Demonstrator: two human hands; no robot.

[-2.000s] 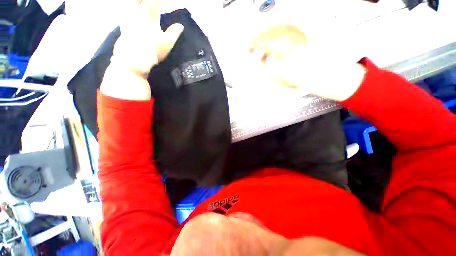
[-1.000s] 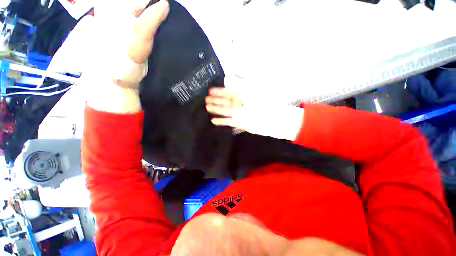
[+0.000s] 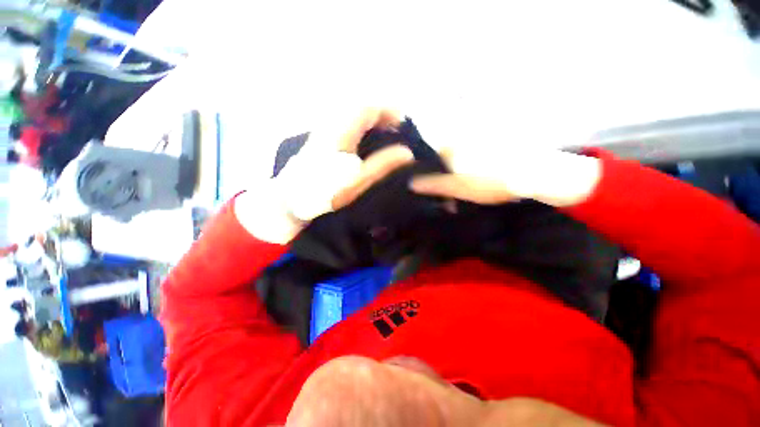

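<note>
A black garment piece (image 3: 396, 196) is bunched up between my hands at the table's near edge and hangs over my lap. My left hand (image 3: 354, 171) grips it from the left, with the thumb on top of the cloth. My right hand (image 3: 479, 182) holds it from the right, with fingers lying over the cloth. Both hands are close together and somewhat blurred. The printed label cannot be made out now. A small dark cloth corner shows left of my left hand.
The white table (image 3: 500, 67) lies beyond my hands, with its grey metal edge (image 3: 675, 136) at right. A grey fan box (image 3: 125, 179) stands at left. Blue crates are below the table (image 3: 346, 300) and at lower left (image 3: 135, 354). Dark objects sit at the top right.
The garment, earlier spread flat with its white print showing, is now bunched close to my body. My left hand has come down and inward, and my right hand has closed on the cloth.
</note>
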